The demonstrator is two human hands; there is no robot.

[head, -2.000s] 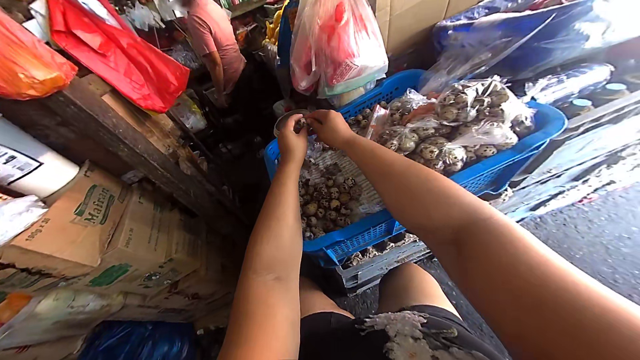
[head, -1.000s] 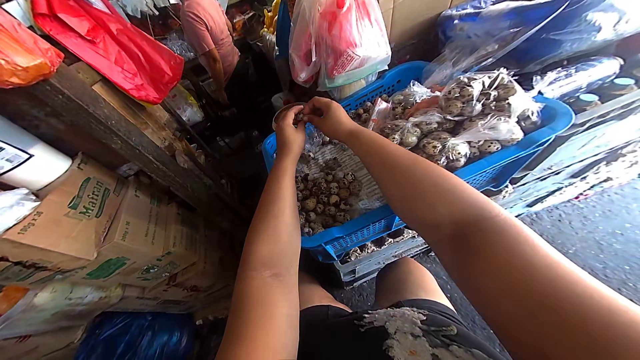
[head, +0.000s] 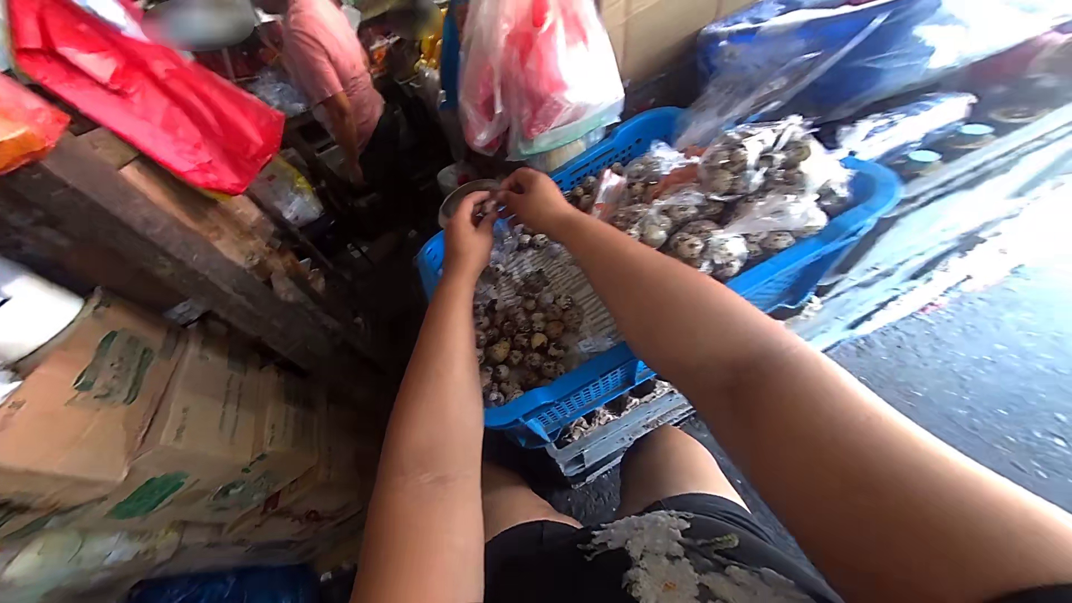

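Observation:
My left hand (head: pixel 471 224) and my right hand (head: pixel 529 198) meet at the far left corner of a blue plastic basket (head: pixel 586 378). Between the fingertips is something small and dark, perhaps a quail egg; blur hides what it is. A shallow round dish (head: pixel 456 201) shows just behind my left hand. Loose speckled quail eggs (head: pixel 528 339) lie below my hands in the near left part of the basket. Clear plastic bags of quail eggs (head: pixel 754 163) fill its right part.
A person in a pink shirt (head: pixel 335 71) stands beyond, at upper left. Stacked cardboard boxes (head: pixel 209 410) and a wooden beam (head: pixel 159 243) flank my left side. Plastic bags with red contents (head: pixel 540 75) hang behind the basket. Under the basket is a grey crate (head: pixel 620 431).
My hands stay together over the basket's far left corner, with only small finger movements. The eggs and bags have not plainly moved.

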